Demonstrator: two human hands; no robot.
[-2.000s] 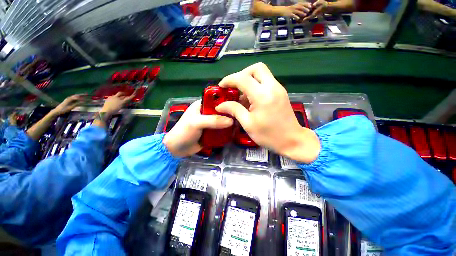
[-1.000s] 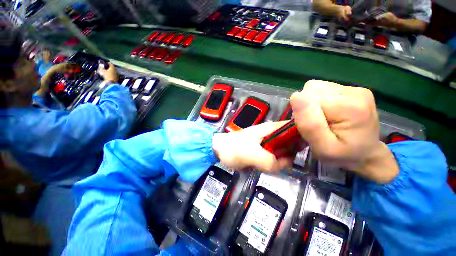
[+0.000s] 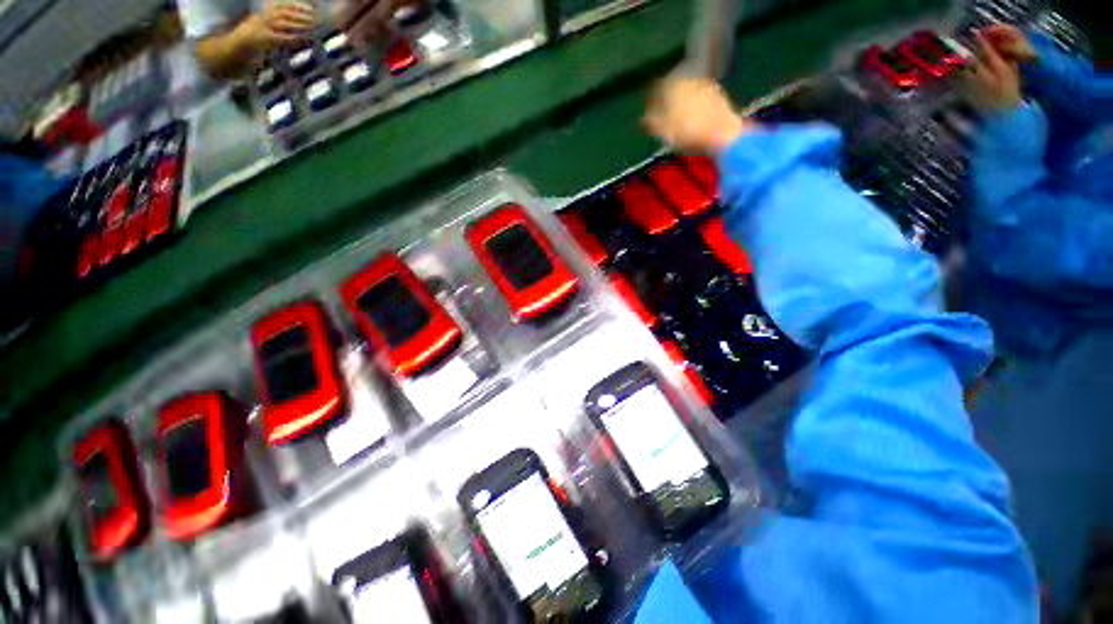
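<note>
My right hand (image 3: 693,112) is blurred at the upper middle, above the far edge of the black cover tray (image 3: 763,323). Its fingers look curled, and a pale grey upright blur stands just above them. I cannot tell whether it holds that. My left hand is not in view. A clear phone tray (image 3: 519,372) lies tilted in front of me. Its far row holds several red finished phones (image 3: 293,369), dark screens up. Its near row shows three black phones without covers (image 3: 531,536), white labels up. Red back covers (image 3: 647,205) lie in the black tray.
Across the green belt (image 3: 366,171), a co-worker's hands (image 3: 283,24) are over another phone tray (image 3: 320,98). A dark tray with red pieces (image 3: 134,201) lies at the far left. At right, a co-worker's hand (image 3: 998,76) is beside red pieces (image 3: 909,59).
The view has swung to the right. My hands have parted; the right has moved away up and right, and the left has left the picture. The red phone is no longer seen between them.
</note>
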